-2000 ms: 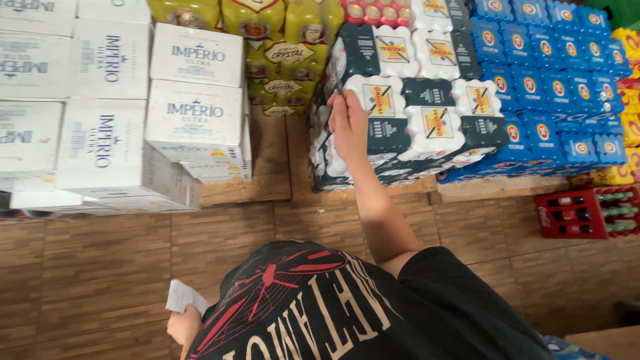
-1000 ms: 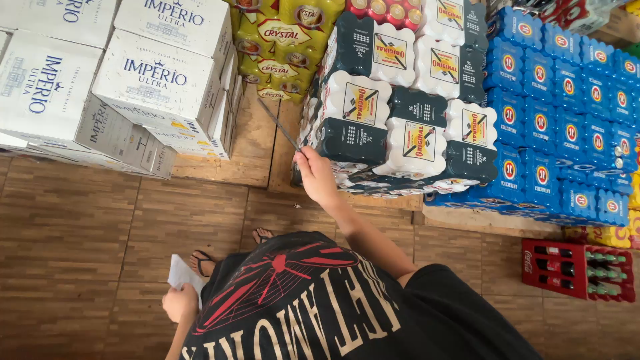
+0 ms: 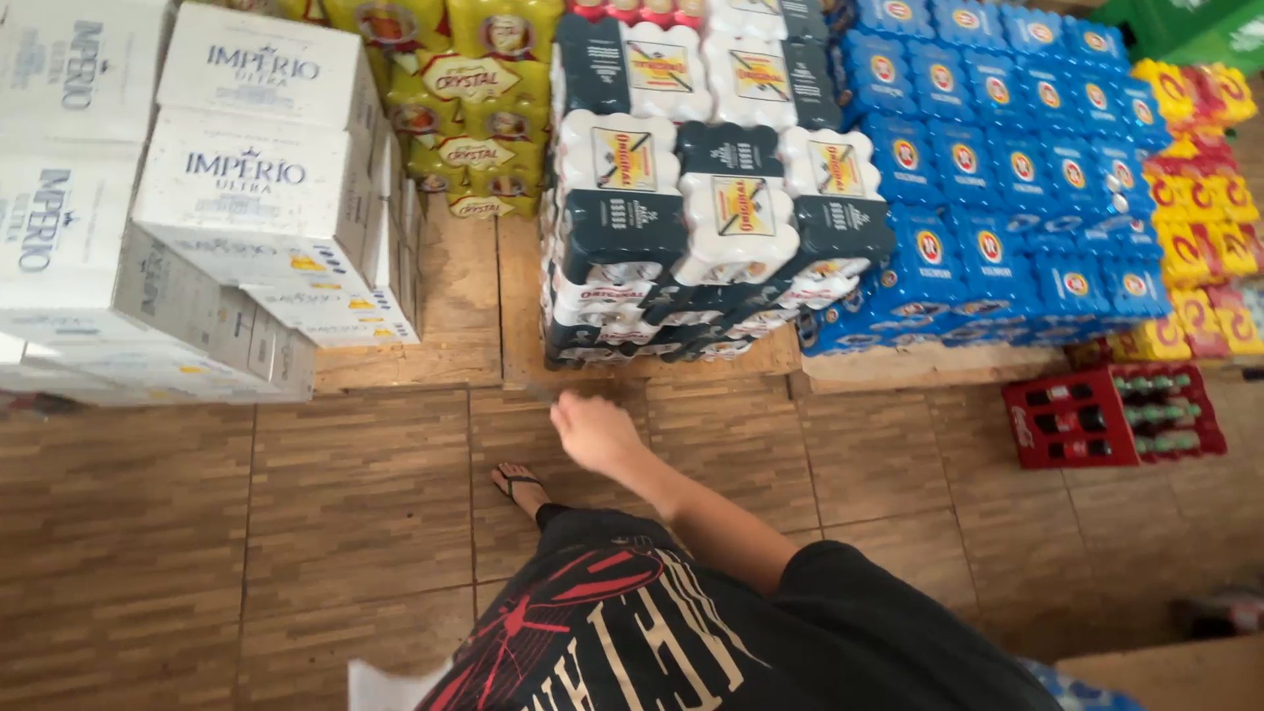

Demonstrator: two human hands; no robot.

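Observation:
My right hand [image 3: 597,434] is curled in front of the pallet edge, below the stack of shrink-wrapped Original can packs [image 3: 736,212]. A faint, blurred thin object juts from its fingertips toward the upper left; what it is cannot be made out. The hand does not appear to touch the packs. White paper [image 3: 390,686] shows at the bottom edge beside my black printed T-shirt [image 3: 612,632]. My left hand is out of view.
White Império cartons [image 3: 247,173] stand at left, yellow Crystal packs [image 3: 469,79] behind. Right are blue can packs [image 3: 987,168], yellow-red packs [image 3: 1205,247] and a red bottle crate [image 3: 1071,420] on the floor. The wooden pallet [image 3: 444,341] edges the tiled floor.
My right hand was over the Original packs, then at their front left corner with a thin dark object; it is now lower, nearer my body. My left hand, earlier holding the paper, has left view.

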